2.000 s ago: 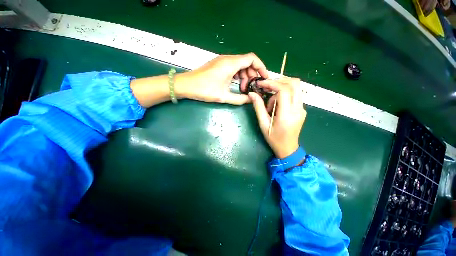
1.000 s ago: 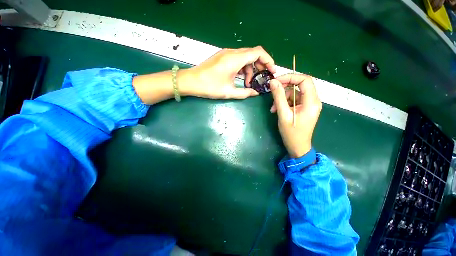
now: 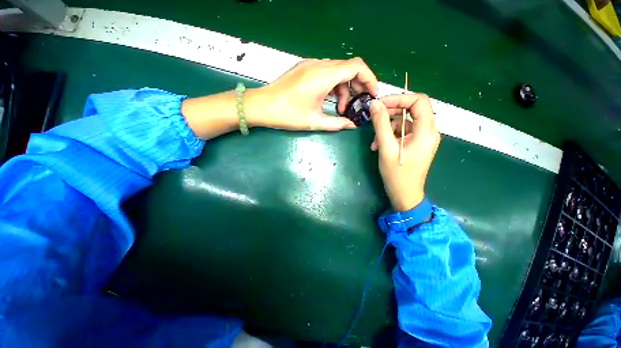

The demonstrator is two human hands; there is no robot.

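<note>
A small round black unit [image 3: 359,109] with shiny parts is held over the white rail's near edge. My left hand [image 3: 303,97] pinches it from the left, between thumb and fingers. My right hand [image 3: 407,139] touches the unit's right side with thumb and index fingertips. The right hand also holds a thin tan stick [image 3: 403,129], which lies upright in the view across the fingers. The far side of the unit is hidden by the fingers.
A white rail [image 3: 163,42] crosses beyond the hands. Past it, a green conveyor belt [image 3: 442,41] carries another black unit [image 3: 525,94]. A black pocketed tray [image 3: 568,251] with shiny units is at right. Dark objects [image 3: 34,112] lie at left. A blue sleeve [image 3: 602,326] shows at lower right.
Both hands and the unit have shifted slightly right in view. The right hand has opened out from around the unit to its right side. The belt unit has moved right.
</note>
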